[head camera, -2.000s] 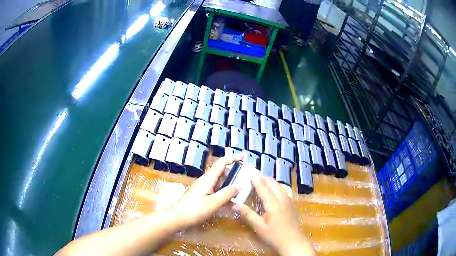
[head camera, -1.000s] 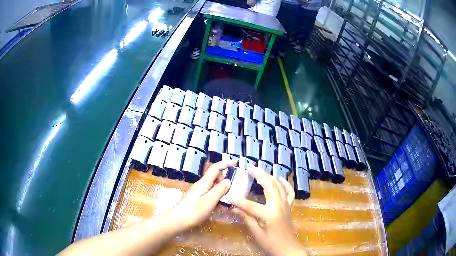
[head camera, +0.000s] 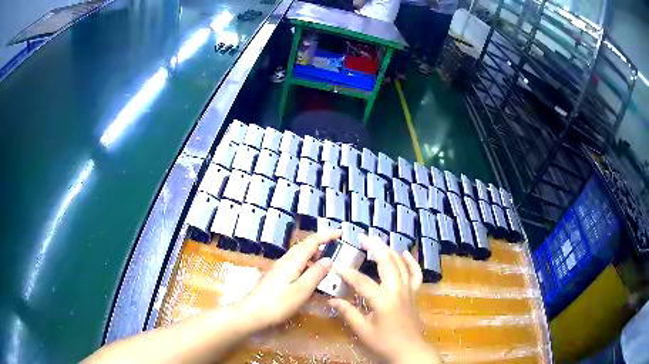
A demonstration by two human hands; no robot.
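Observation:
My left hand [head camera: 288,284] and my right hand [head camera: 381,298] hold one silver-grey housing [head camera: 346,259] between them, above the front of the rows. A black side shows near my left fingertips, and a small dark hole shows at its lower end. Rows of like silver housings [head camera: 260,190] with black lower ends stand slanted on the orange-brown board [head camera: 477,306], under wrinkled clear film. My hands partly hide the front-row pieces behind them.
A glossy green conveyor belt [head camera: 78,213] with a grey side rail [head camera: 162,213] lies at left. A green-framed workbench [head camera: 341,32] stands behind. At right are a blue crate [head camera: 573,242], a yellow block [head camera: 591,313] and a dark rack [head camera: 541,92]. People stand partly visible at the back.
The housing has been turned in my hands; its small hole now shows at the lower end. My right fingers have spread and shifted on it. The visible rows look the same.

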